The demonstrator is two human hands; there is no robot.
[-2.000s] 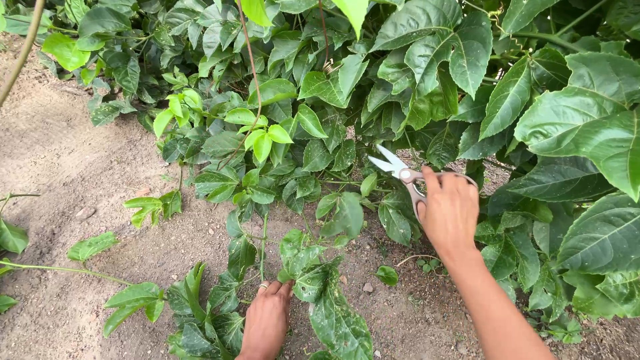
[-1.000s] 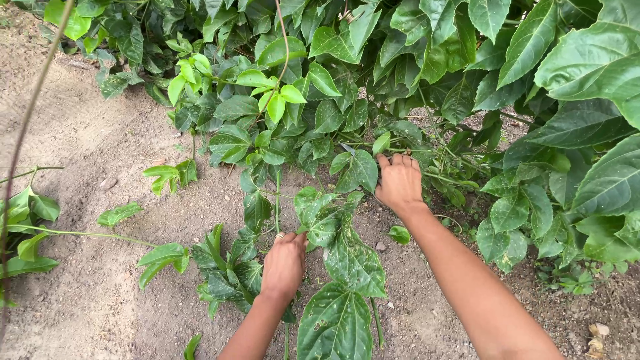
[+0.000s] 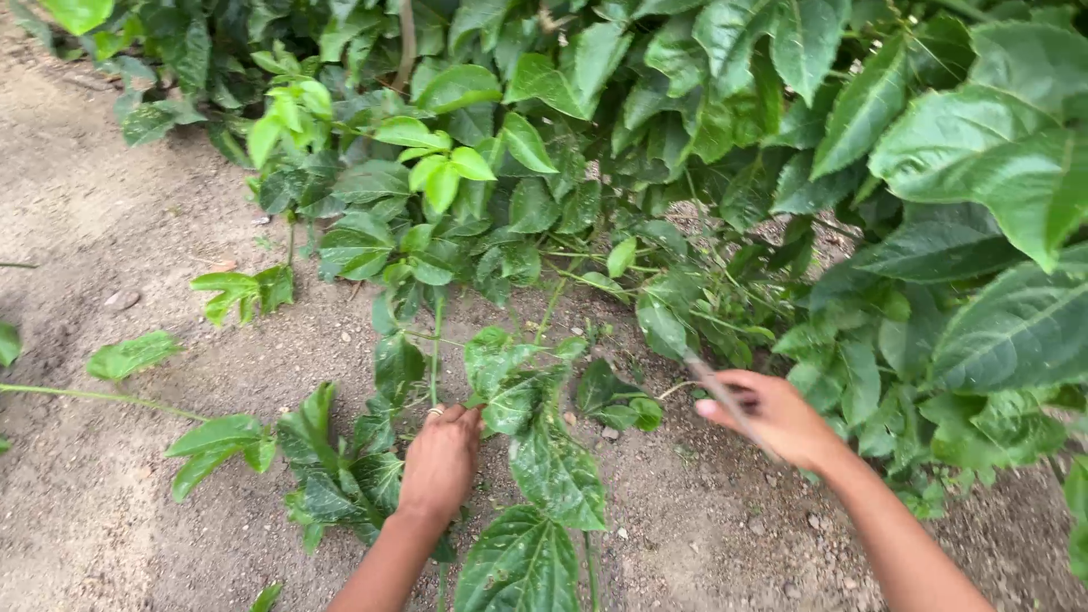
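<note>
My left hand (image 3: 444, 459), with a ring on one finger, grips a green vine stem (image 3: 438, 348) low over the soil, among dark lobed leaves. Pale-spotted leaves (image 3: 557, 467) hang just to its right. In my right hand (image 3: 769, 412) is a pair of scissors (image 3: 722, 391), blurred and seen nearly edge-on, pointing up and left toward the foliage. Whether the blades are apart cannot be told. Between the two hands a small leafy shoot (image 3: 616, 399) lies near the ground.
Dense leafy vines (image 3: 527, 136) fill the top and right side, with large leaves (image 3: 1011, 331) close to the camera at right. Sandy soil (image 3: 102, 510) with small stones lies below. A long stem (image 3: 110, 395) with leaves trails in from the left.
My right hand, which was reaching in at the stems a second ago, has drawn back to the right with the scissors. My left hand stays low at the vine.
</note>
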